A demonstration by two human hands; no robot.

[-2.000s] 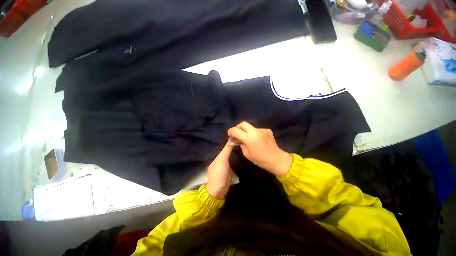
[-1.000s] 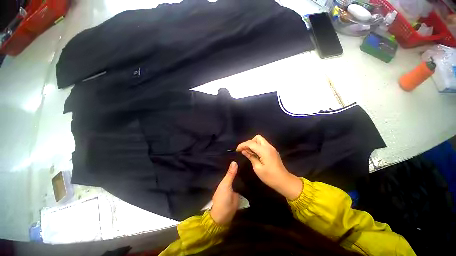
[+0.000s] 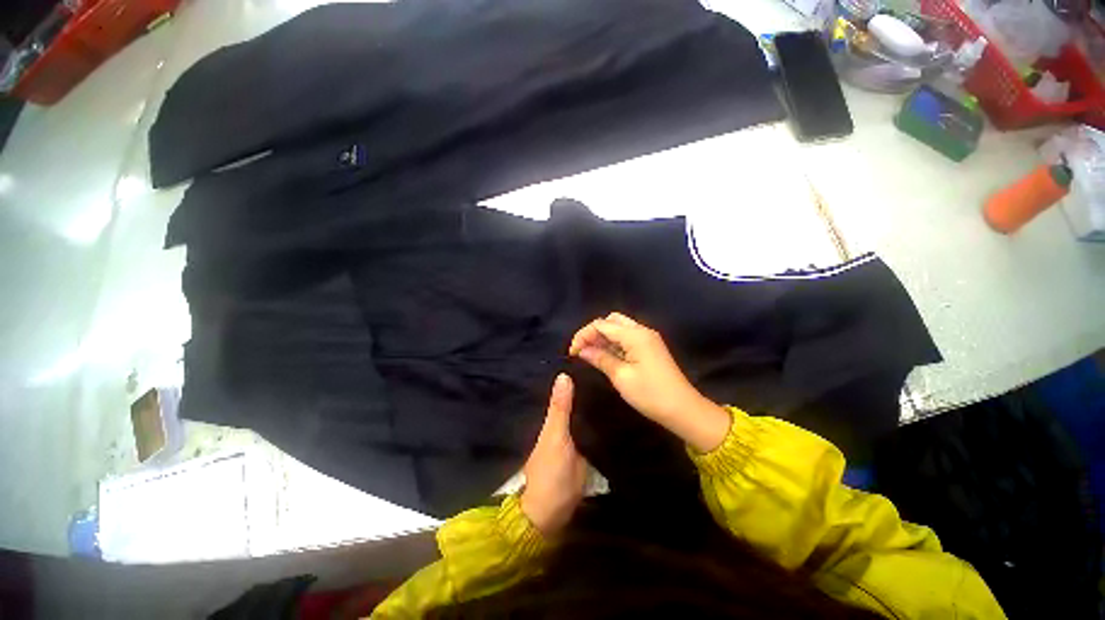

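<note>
A black garment (image 3: 279,327) lies spread in front of me, with white piping along a curved edge at its right. My left hand (image 3: 557,470) is at its near edge, thumb up on the cloth, the other fingers largely hidden; it appears to hold a fold. My right hand (image 3: 640,373) is just above and right of the left thumb, fingertips pinched together over the cloth. A tiny thin item shows at those fingertips, too small to identify. The hands are slightly apart.
Another black garment piece (image 3: 485,91) with a small pale label lies behind. A phone (image 3: 813,85), green box (image 3: 940,122), orange thread cone (image 3: 1028,199), red basket (image 3: 1006,91) and clear tray stand at the right. Paper (image 3: 176,511) and a small box (image 3: 154,425) lie at the left.
My hands were together, then parted with the right lifting a thin item off the cloth; now the right fingertips are back closer to the left thumb. The view has shifted.
</note>
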